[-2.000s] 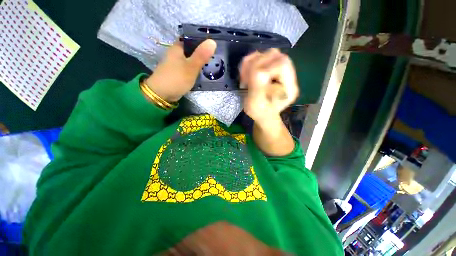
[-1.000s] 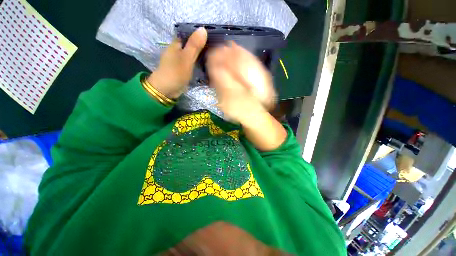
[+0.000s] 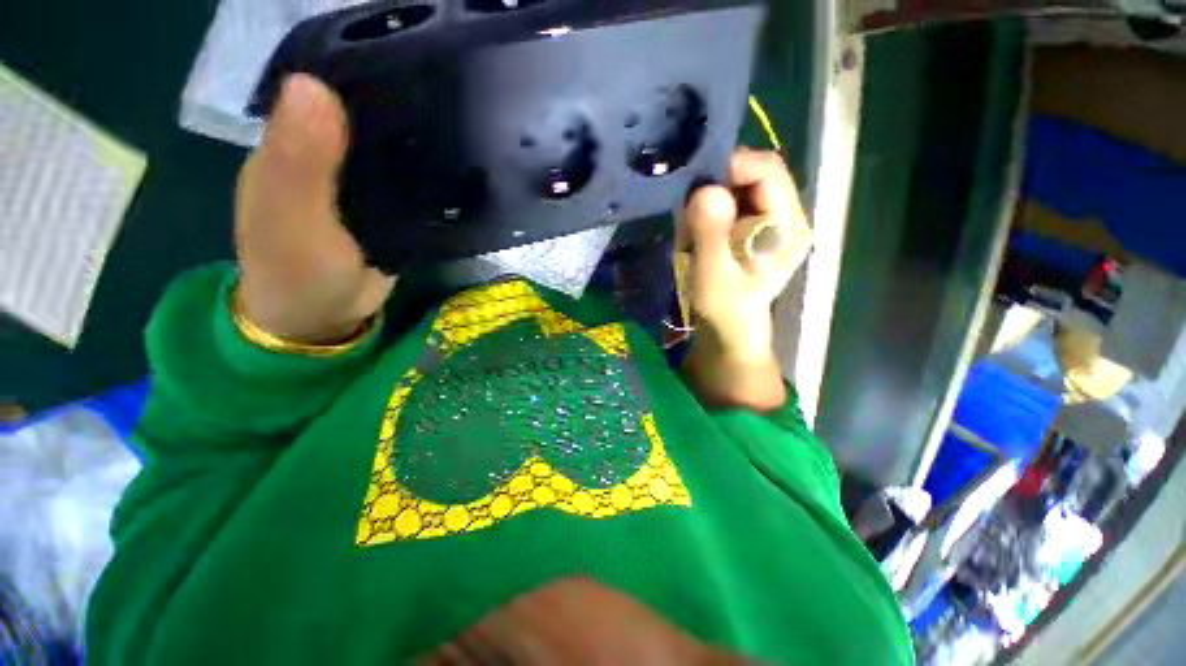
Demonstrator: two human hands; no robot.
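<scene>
A black socket unit (image 3: 507, 143) is held up close to the camera, tilted, with round outlets on its front face and more on its top side. My left hand (image 3: 299, 215) grips its left end, thumb on the face. My right hand (image 3: 748, 247) is at its lower right corner with curled fingers; it seems to hold that corner. A thin yellow wire (image 3: 765, 122) shows beyond the unit's right end. Whitish bubble wrap (image 3: 230, 65) lies behind the unit, mostly hidden by it.
A label sheet (image 3: 59, 195) lies on the dark green bench (image 3: 169, 195) at left. A blue bin with clear plastic (image 3: 59, 494) is at lower left. A chipped white metal frame (image 3: 830, 169) and a dark green belt (image 3: 897, 299) run along the right, with blue crates (image 3: 1008, 390) beyond.
The socket unit has been raised off the wrap towards the camera and tilted. My left hand rose with it. My right hand moved from in front of the face to the right end.
</scene>
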